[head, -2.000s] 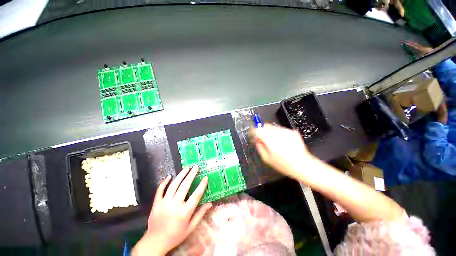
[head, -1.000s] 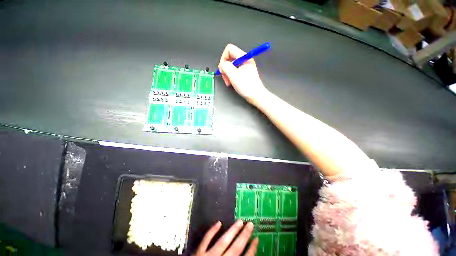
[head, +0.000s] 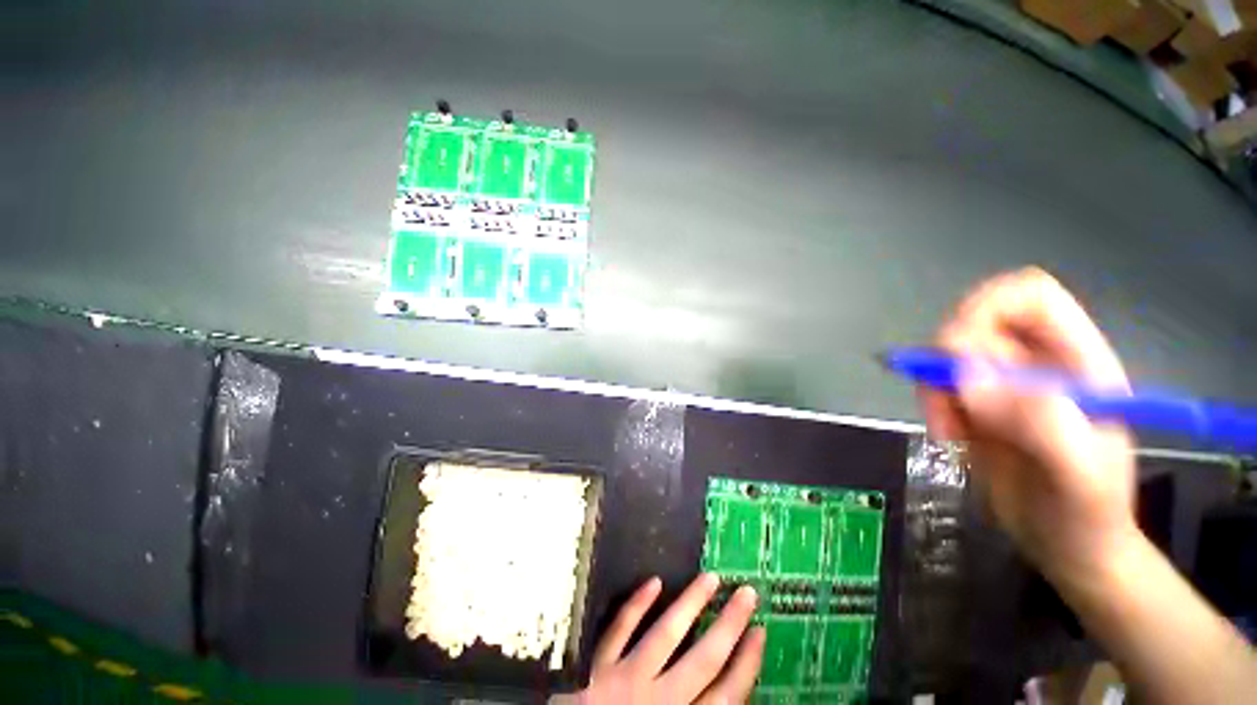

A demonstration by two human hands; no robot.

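My right hand [head: 1041, 413] holds a blue marker pen [head: 1158, 411], tip pointing left, above the belt's near edge at the right; hand and pen are blurred. My left hand [head: 676, 654], cut off by the lower picture edge, rests with spread fingers on the left side of a green circuit board panel [head: 800, 537] on the black mat; whether it grips the panel I cannot tell. Another green panel [head: 485, 221], with black knobs along its top and bottom edges, lies on the conveyor belt [head: 772, 193].
A black bin [head: 393, 565] full of cream parts [head: 496, 558] sits left of my left hand. Clear tape strips [head: 652, 438] cross the black mat [head: 317, 496]. Cardboard boxes [head: 1144, 28] are at the top right. A yellow-marked floor line [head: 117, 671] shows at the lower left.
My right hand with the pen has moved right and nearer, away from the belt panel. The view has shifted a little. My left hand is still at the near panel.
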